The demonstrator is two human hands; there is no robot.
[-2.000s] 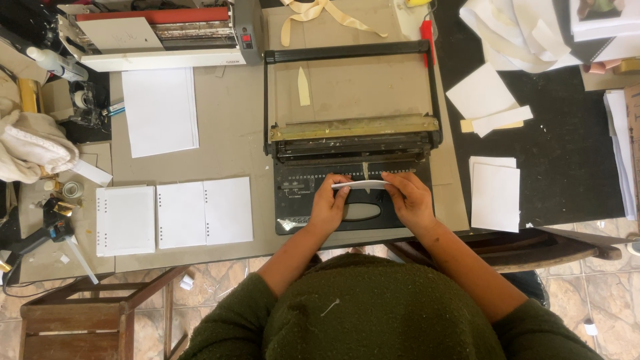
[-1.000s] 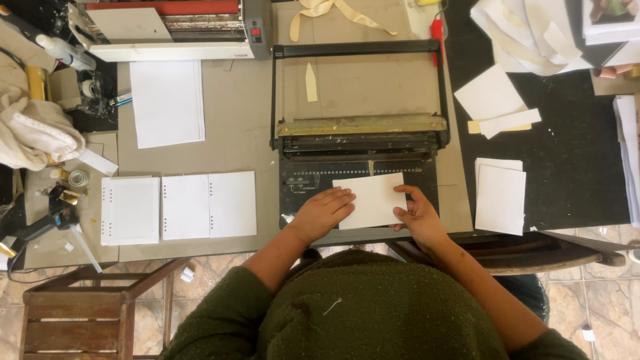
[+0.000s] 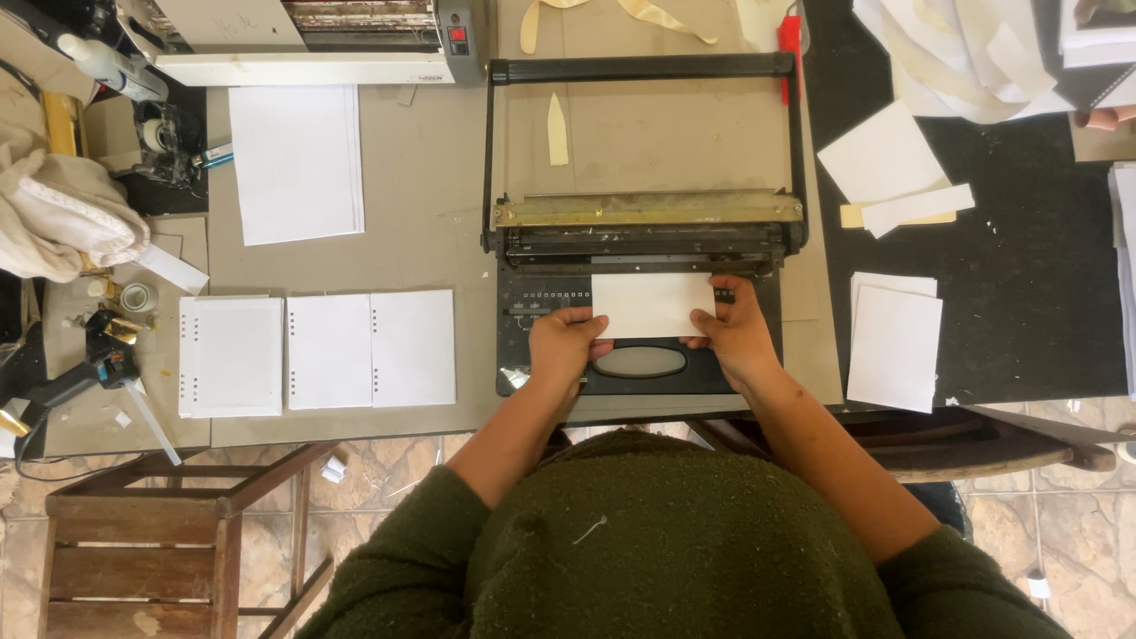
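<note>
A stack of white paper [image 3: 652,304] lies flat over the bed of a black manual binding punch [image 3: 643,213], its far edge at the punch's slot. My left hand [image 3: 568,344] grips the near left corner, thumb on top. On the right side, my right hand [image 3: 735,330] holds the sheets with thumb and fingers. The punch's black lever bar [image 3: 643,68] lies back, away from me. Stacks of punched white sheets [image 3: 231,355] rest on the table to the left, with holes along their left edges. Unpunched-looking white sheets [image 3: 895,344] lie to the right.
Behind on the left stands a grey and white machine with a red switch [image 3: 457,34]. A large white paper stack [image 3: 297,164] lies before it. A glue gun [image 3: 98,366] and a tape dispenser [image 3: 161,142] sit far left. Paper offcuts [image 3: 919,209] lie at right; a wooden chair [image 3: 142,550] stands below.
The paper, seen edge-on two seconds ago and flat near the punch bed one second ago, has moved forward to the slot. My left hand has shifted from on top of it to its near left corner.
</note>
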